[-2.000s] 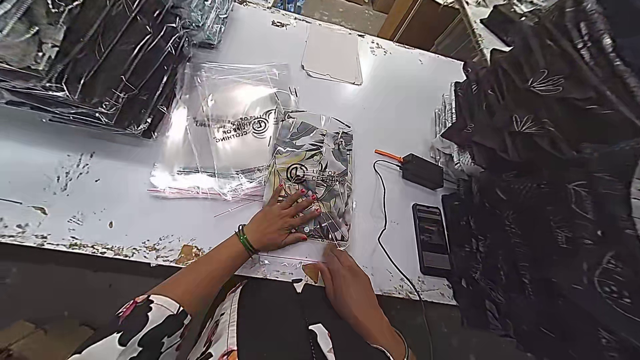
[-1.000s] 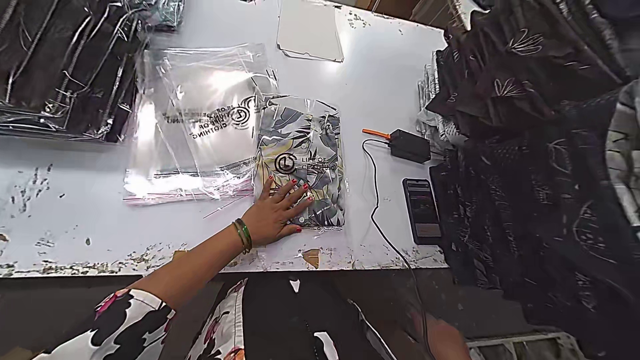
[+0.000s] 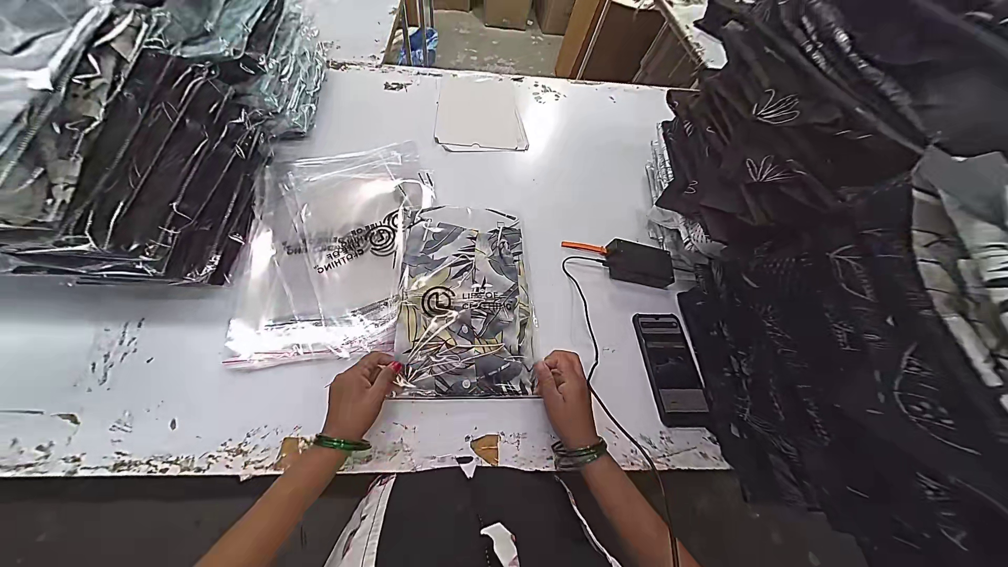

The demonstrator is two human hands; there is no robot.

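Note:
A folded leaf-patterned garment in a clear plastic bag lies flat on the white table in front of me. My left hand pinches the bag's near left corner between thumb and fingers. At the near right corner, my right hand grips the bag's edge with curled fingers. Green bangles circle both wrists. Just left of the garment, a stack of empty clear plastic bags with dark print lies partly against its bag.
Bagged dark garments are piled at the left. Dark patterned garments fill the right side. Beside them lie a smartphone and a black box with a cable. Pale card sheets lie toward the far edge.
My left hand has moved from on top of the bagged garment to its near left corner. My right hand has come back up from below the table edge to the near right corner.

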